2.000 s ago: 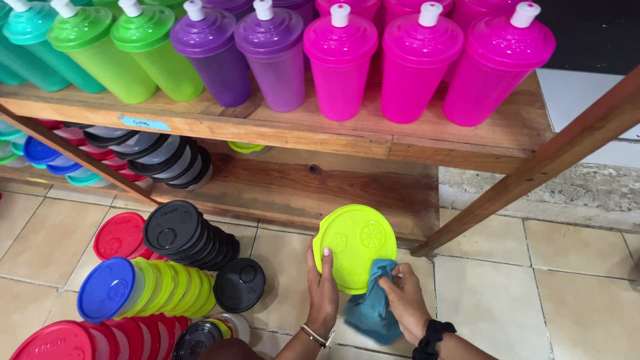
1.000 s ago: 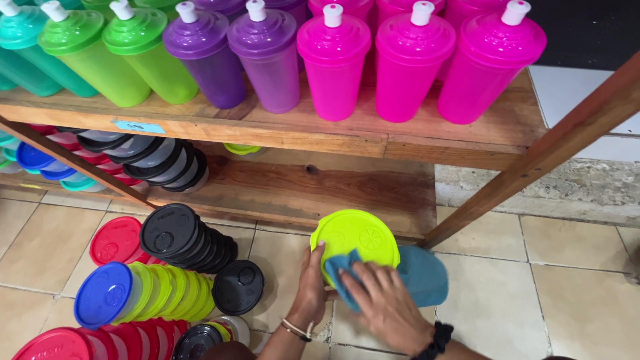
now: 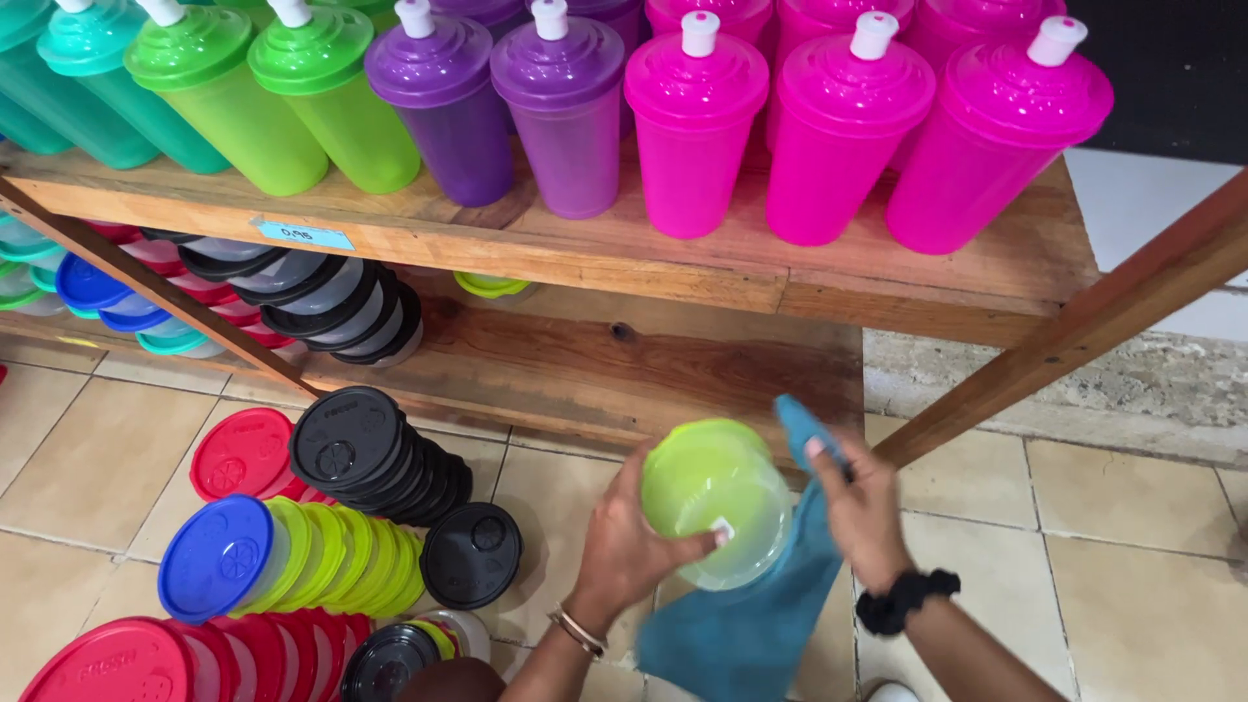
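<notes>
My left hand grips a round clear plastic container with a lime-green lid, its clear bottom turned up toward me and the thumb on a small white patch. To the right of it, my right hand pinches a teal cloth, which hangs down behind and below the container. A corner of the cloth sticks up above the fingers. The fingers of my left hand behind the container are hidden.
Stacked containers with black, lime, blue and red lids stand on the tiled floor at left. A wooden shelf ahead bears green, purple and pink tumblers. Its slanting post rises at right. More containers sit on the lower shelf.
The container has been turned over from lid side to bottom side. My right hand, with the cloth, has moved off the lid to the right of the container.
</notes>
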